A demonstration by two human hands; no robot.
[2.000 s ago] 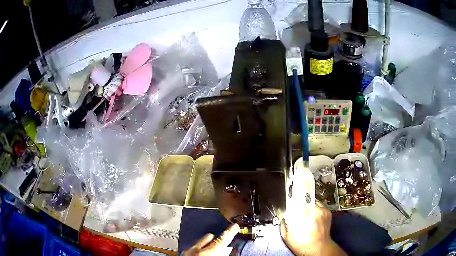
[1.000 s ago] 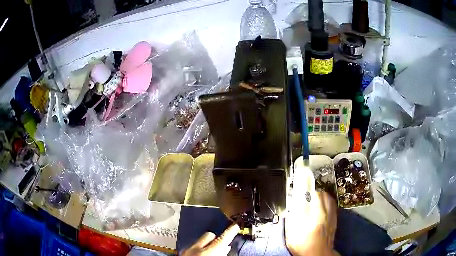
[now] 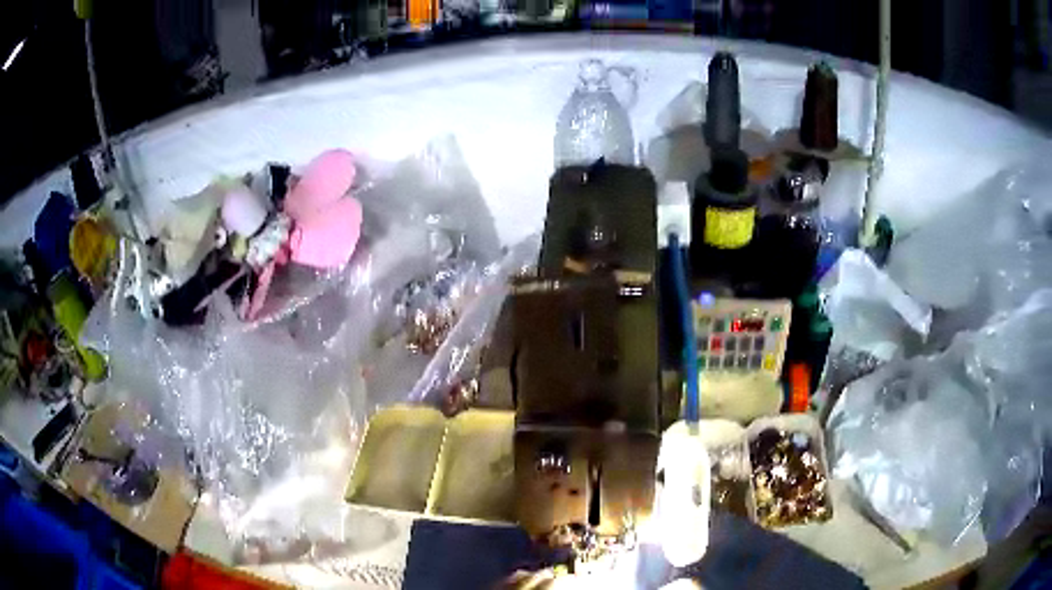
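The dark button-sewing machine (image 3: 586, 357) stands at centre. Its needle and clamp area (image 3: 588, 542) is low in the view, blurred and brightly lit. Dark cloth shows to the left (image 3: 461, 556) and right (image 3: 767, 558) of it. A sliver of my left hand (image 3: 525, 580) seems to show at the bottom edge, cut off and blurred; its fingers cannot be made out. My right hand is not discernible. The two-section tray (image 3: 789, 521) right of the head holds shiny brown and gold buttons.
An empty two-section tray (image 3: 436, 463) sits left of the head. Clear plastic bags (image 3: 254, 403) and a pink fan (image 3: 323, 213) are at left; more bags (image 3: 946, 426) at right. Behind are thread cones (image 3: 727, 219), a control panel (image 3: 742, 337) and a clear bottle (image 3: 593, 121). Tweezers (image 3: 886, 528) lie at right.
The view has tilted up, so the machine and table sit lower. My right hand, seen beside the head before, has dropped from sight; my left shows only as a sliver.
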